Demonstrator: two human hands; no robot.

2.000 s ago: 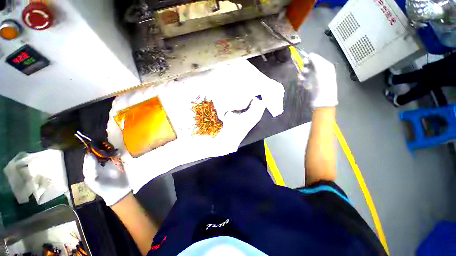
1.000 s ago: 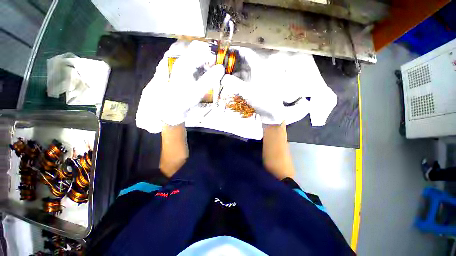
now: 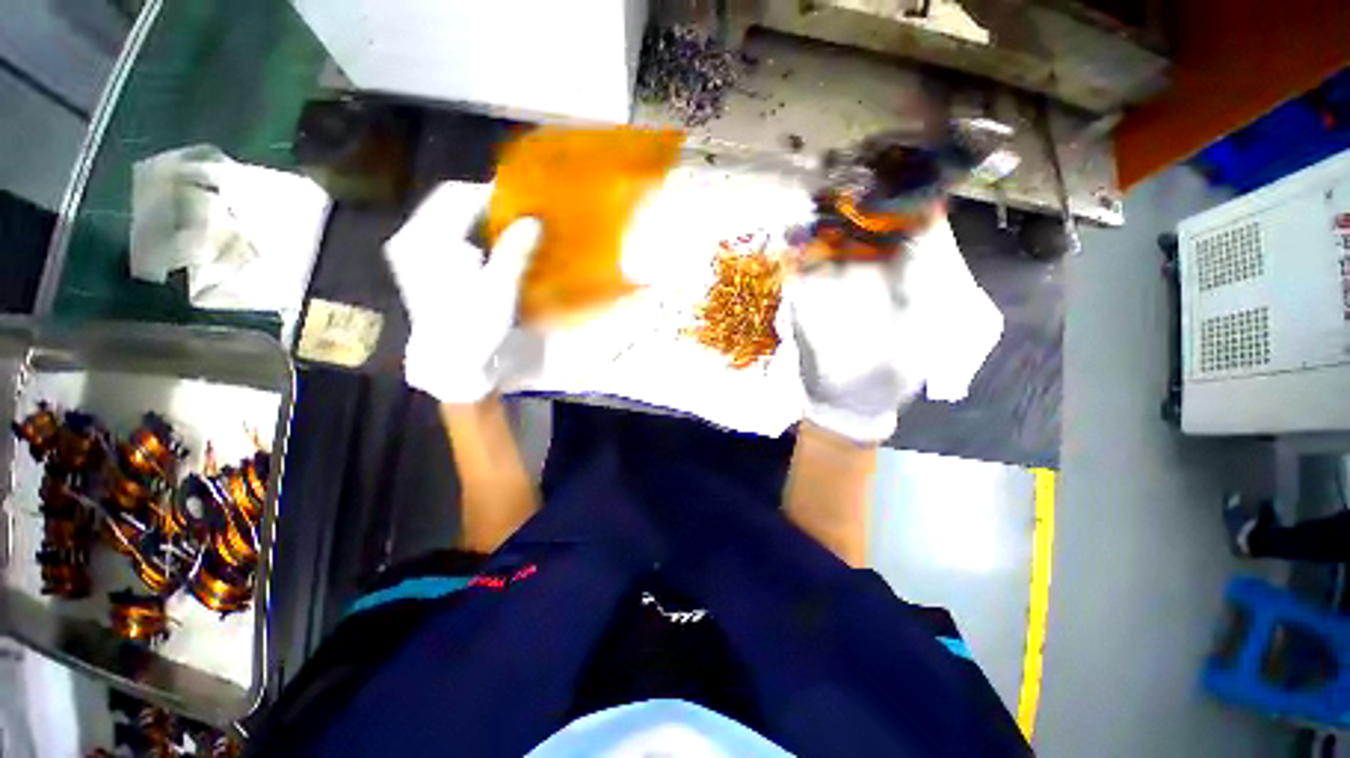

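Note:
My left hand (image 3: 471, 289), in a white glove, holds the amber film sheet (image 3: 581, 215) by its left edge over the white cloth (image 3: 637, 360). The sheet is blurred. My right hand (image 3: 859, 329), also white-gloved, holds a wound coil (image 3: 877, 208) with dark body and copper bands, blurred, above the cloth's right part. Whether the fingers reach fully round it is hidden. A loose pile of short copper pieces (image 3: 740, 304) lies on the cloth between my hands.
The machine's worn metal ledge (image 3: 792, 101) runs behind the cloth, with dark debris (image 3: 689, 74) on it. At left are a metal tray (image 3: 277, 518) of jumbled coils, crumpled white wipes (image 3: 222, 230) and a beige block (image 3: 339, 332). A blue stool (image 3: 1281, 652) stands at right.
My hands were together at the coil over the cloth; now they are apart. The right hand has moved right with the coil. The left hand has moved left and taken hold of the film.

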